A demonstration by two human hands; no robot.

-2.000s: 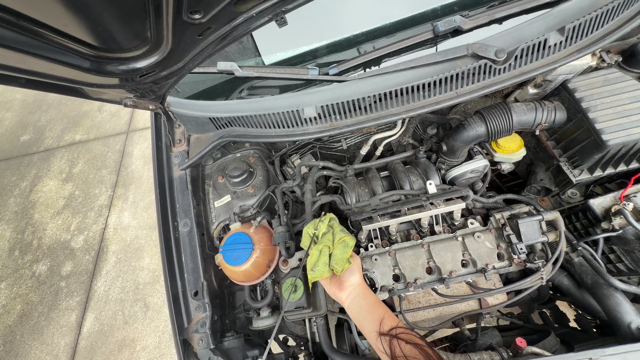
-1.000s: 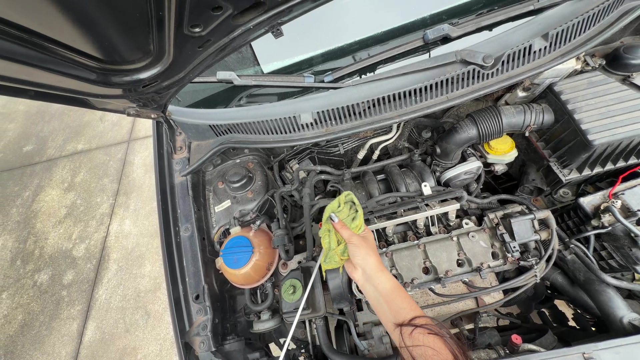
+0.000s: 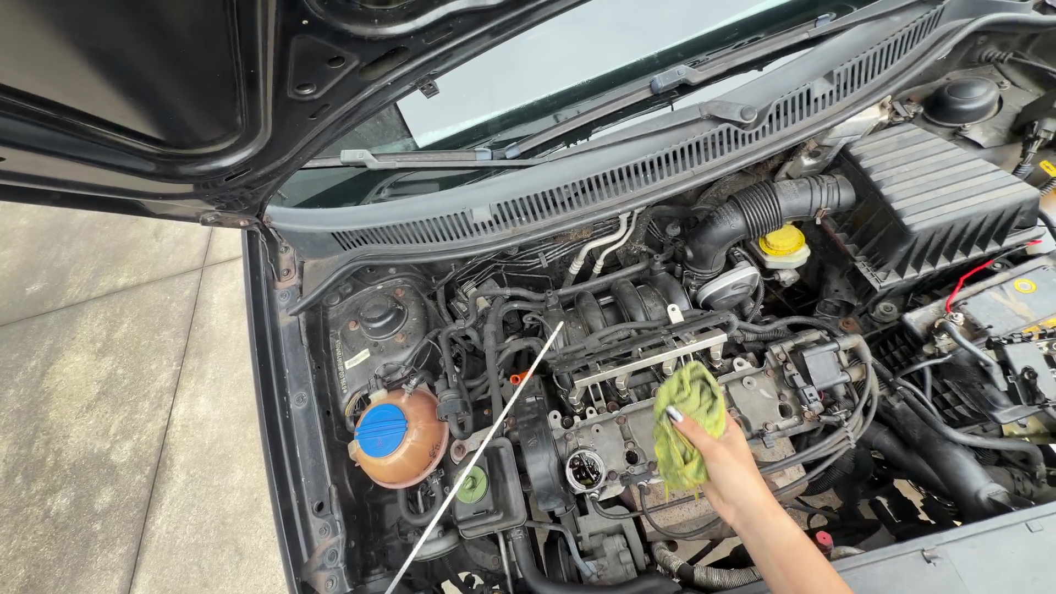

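Observation:
My right hand (image 3: 719, 462) comes in from the lower right and grips a crumpled yellow-green cloth (image 3: 689, 412), held over the metal engine top. To its left a long, thin, pale rod (image 3: 481, 445), which looks like an oil dipstick, slants up across the engine bay. The rod's upper tip stands free, clear of the cloth, and its lower end runs out of the bottom of the view. Near the tip is a small orange fitting (image 3: 519, 378). An uncapped round oil filler opening (image 3: 585, 470) lies left of the cloth. My left hand is out of view.
An orange-brown coolant tank with a blue cap (image 3: 382, 430) sits at left, beside a green-capped reservoir (image 3: 473, 485). The black air filter box (image 3: 932, 206) and battery (image 3: 990, 297) are at right. The raised hood (image 3: 247, 124) overhangs the upper left. Cables cross the engine's right side.
My right hand and the cloth have moved right, away from the rod. The rod's upper part, hidden at the cloth before, now shows up to its tip.

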